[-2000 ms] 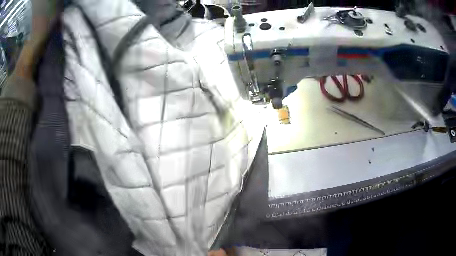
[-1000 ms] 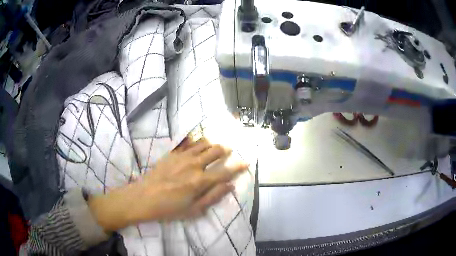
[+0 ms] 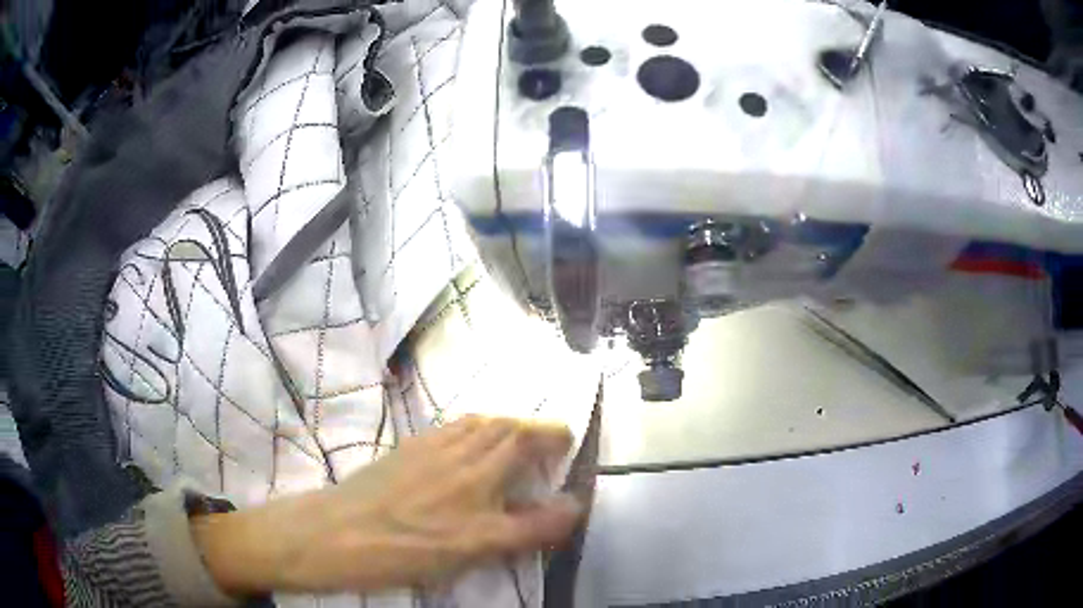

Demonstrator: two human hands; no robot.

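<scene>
The quilted garment panel [image 3: 315, 344] lies with its white, dark-stitched side up, left of and under the sewing machine head [image 3: 760, 143]. Dark looped embroidery [image 3: 178, 297] shows on its left part. Grey face fabric [image 3: 89, 261] borders it on the left, and a narrow grey edge shows at its right. My left hand [image 3: 439, 505] lies on the panel below the brightly lit needle area [image 3: 594, 344], palm down, its fingertips at the panel's right edge. Glare hides the presser foot. My right hand is not in view.
Tweezers [image 3: 879, 362] lie on the machine bed [image 3: 748, 392] to the right. A small dark tool lies at the bed's right end. A measuring tape [image 3: 950, 582] runs along the table's front edge. The machine head overhangs the bed.
Since two seconds ago, the panel has been laid flat beside the needle area. Over the last second, my left hand has moved down towards the panel's right edge. The view has moved closer to the machine head.
</scene>
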